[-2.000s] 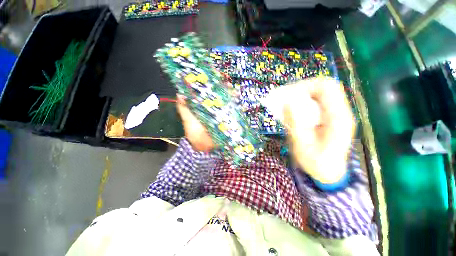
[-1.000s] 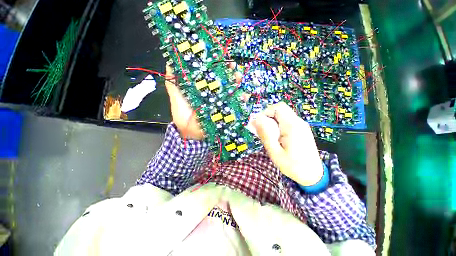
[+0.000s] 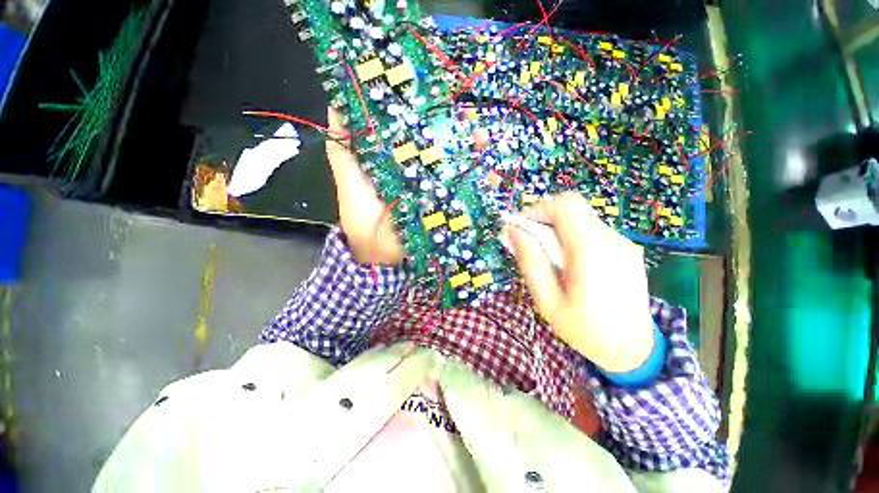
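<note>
My left hand [image 3: 362, 207] holds a long green circuit board panel [image 3: 409, 154] from beneath, by its left side. The panel is tilted, its far end cut off by the top edge. It carries yellow blocks, round cans and loose red wires. My right hand [image 3: 583, 279], with a blue wristband, pinches a small white wipe [image 3: 536, 234] at the panel's right edge. Part of the wipe is hidden in the fingers. A stack of board panels [image 3: 617, 125] lies behind on a blue sheet [image 3: 696, 226].
A second white wipe [image 3: 263, 162] lies on the dark bench near its left corner. A black bin [image 3: 120, 116] with thin green strips [image 3: 89, 108] stands at the left. A green conveyor belt [image 3: 800, 318] with a whitish container [image 3: 849, 195] runs at the right.
The panel moved up and left from two seconds ago, then slightly right and down. My right hand came down to its right edge with the wipe and has since shifted slightly right.
</note>
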